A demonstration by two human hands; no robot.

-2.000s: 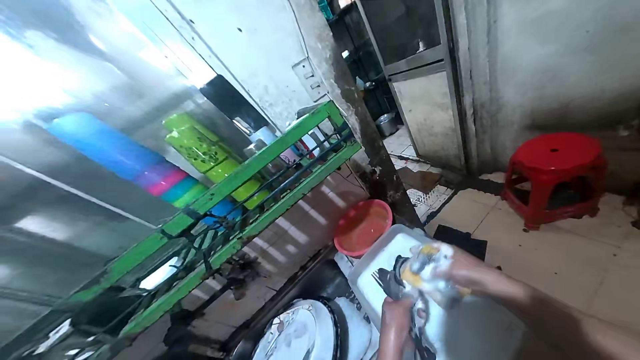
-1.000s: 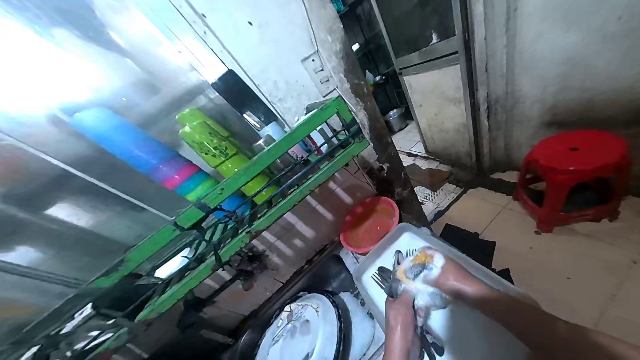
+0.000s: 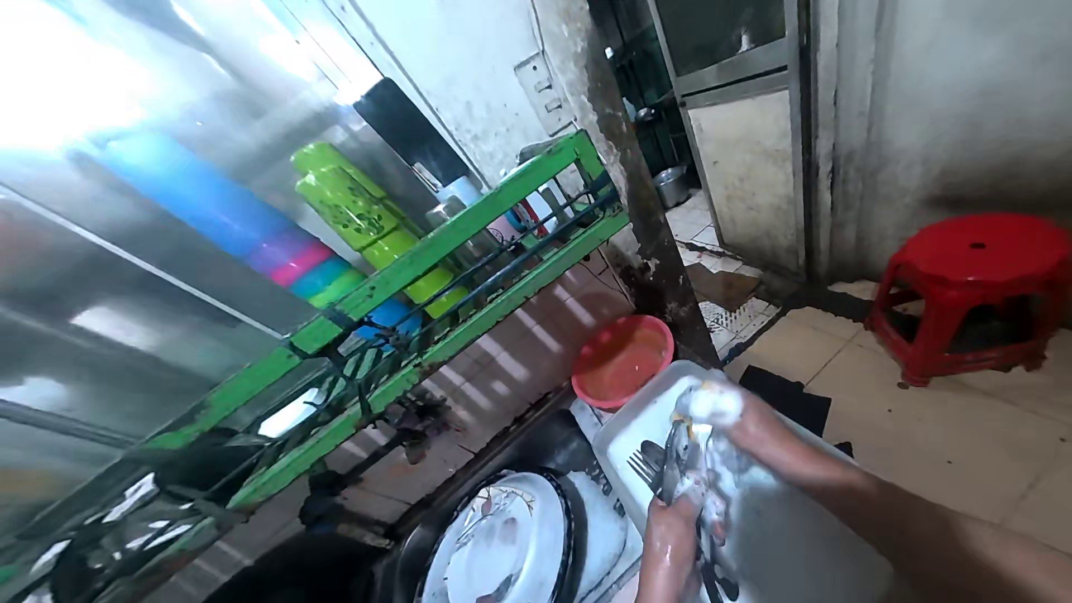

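Low in the view, my left hand [image 3: 674, 536] is closed around a bunch of metal forks and spoons [image 3: 670, 469], whose tines and bowls point up and away. My right hand [image 3: 720, 410], covered in white suds, presses a foamy sponge with some yellow showing [image 3: 688, 423] against the upper part of the cutlery. Both hands are over a white plastic basin [image 3: 779, 528]. Suds run down the cutlery and hide some of the fingers. Handles stick out below my left hand.
White plates [image 3: 502, 544] sit in a dark sink [image 3: 557, 440] left of the basin. A red tub [image 3: 624, 360] of brownish liquid stands behind it. A green metal rack [image 3: 469, 213] holds stacked coloured cups [image 3: 352, 201] at upper left. A red plastic stool [image 3: 976, 285] stands right.
My right hand with the sponge has shifted slightly about the top of the cutlery. My left hand keeps its hold on the bunch.
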